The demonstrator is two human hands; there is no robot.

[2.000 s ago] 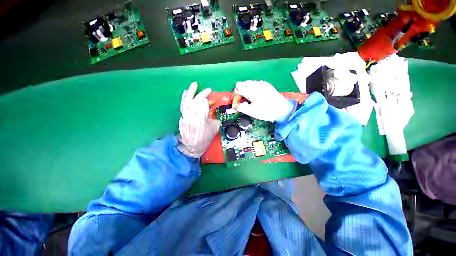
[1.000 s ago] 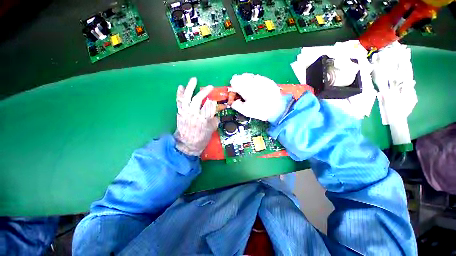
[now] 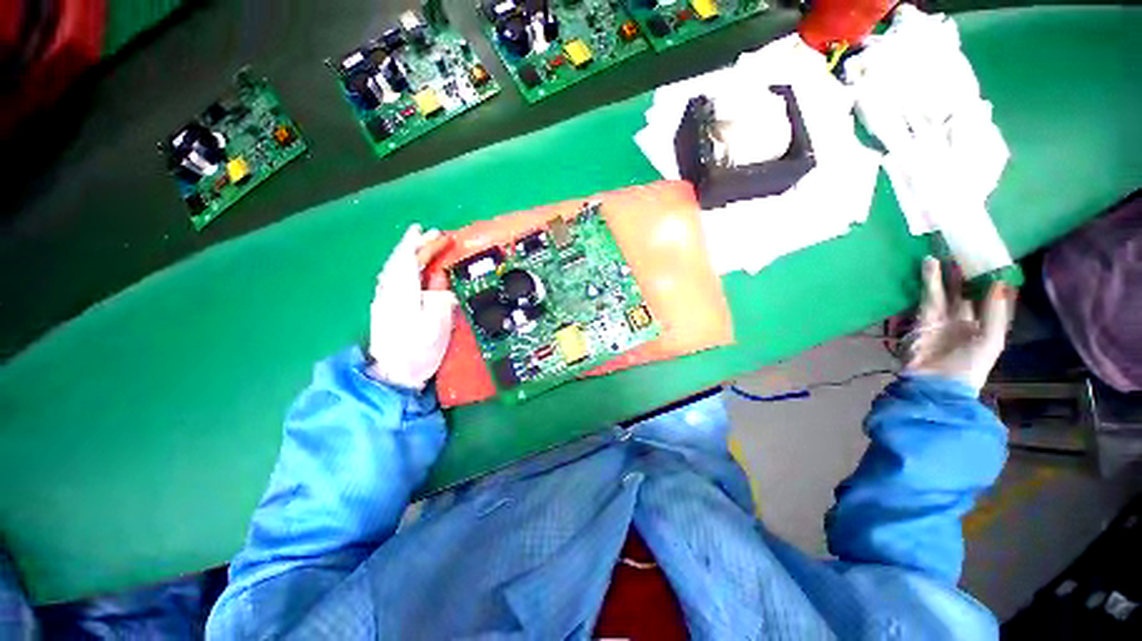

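Observation:
A green circuit board [image 3: 570, 294] lies flat on the orange-red mat [image 3: 683, 269], its black round parts on the left side. My left hand [image 3: 411, 313], in a whitish glove, is at the left edge of the mat and board, fingers apart; whether it touches the board is unclear. My right hand [image 3: 958, 323], gloved with bare fingertips, is at the green-capped end of the white glue cartridge [image 3: 972, 238]. Its fingers are spread around the cap, and I cannot tell whether they grip it. The cartridge's far end is hidden by the crumpled wipes [image 3: 920, 107].
A black holder [image 3: 749, 175] with a white item inside stands on white paper sheets [image 3: 845, 200]. Several boards lie on the dark conveyor [image 3: 313, 200] beyond the bench [image 3: 251, 326]. Part of an orange-red stand [image 3: 845, 19] shows at the top. Mauve cloth is at the right edge.
My right hand has left the board and moved right to the cartridge. My left hand has shifted slightly off the board's upper corner. The view has turned, uncovering the whole board.

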